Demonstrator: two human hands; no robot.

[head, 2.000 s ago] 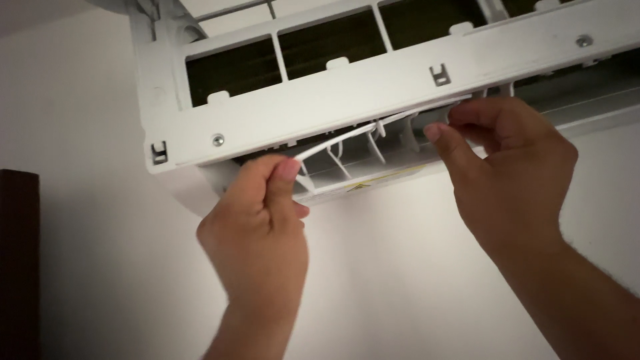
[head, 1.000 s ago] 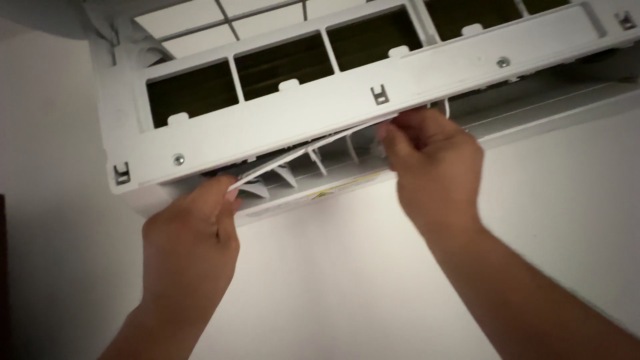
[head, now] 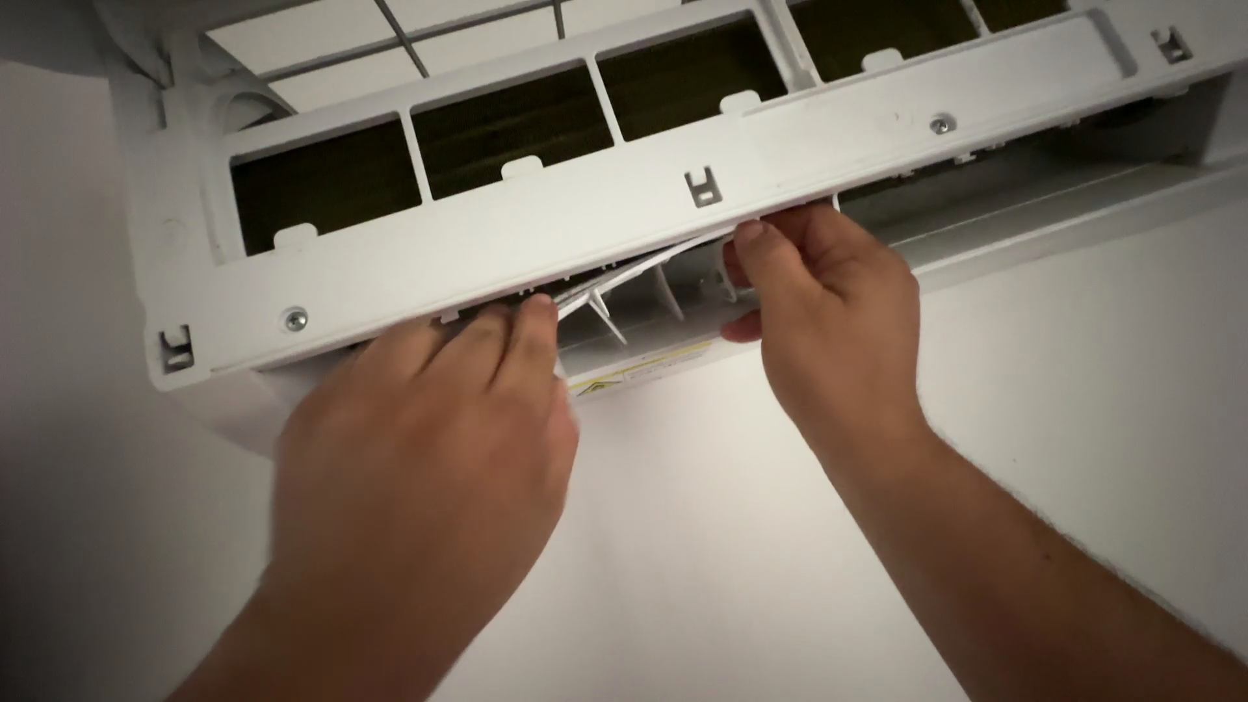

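Observation:
A white plastic louver strip with thin fins (head: pixel 639 271) lies slanted in the air outlet of a wall-mounted air conditioner (head: pixel 487 234). My right hand (head: pixel 834 322) pinches the upper right part of the strip between thumb and fingers, just under the front frame's lower edge. Near the strip's left part, my left hand (head: pixel 429 458) reaches up into the outlet, its back toward me. Its fingertips touch the strip; the thumb is hidden, so I cannot tell whether it grips.
The front frame bears a left screw (head: pixel 294 319), a right screw (head: pixel 942 124) and several clip slots. Dark filter openings (head: pixel 507 127) sit above. A label with a yellow warning mark (head: pixel 600 386) is on the outlet's lower lip. Behind is a pale wall (head: pixel 663 546).
My left hand has moved from the strip's left end to farther right along it, its fingers now up in the outlet. My right hand still pinches the strip.

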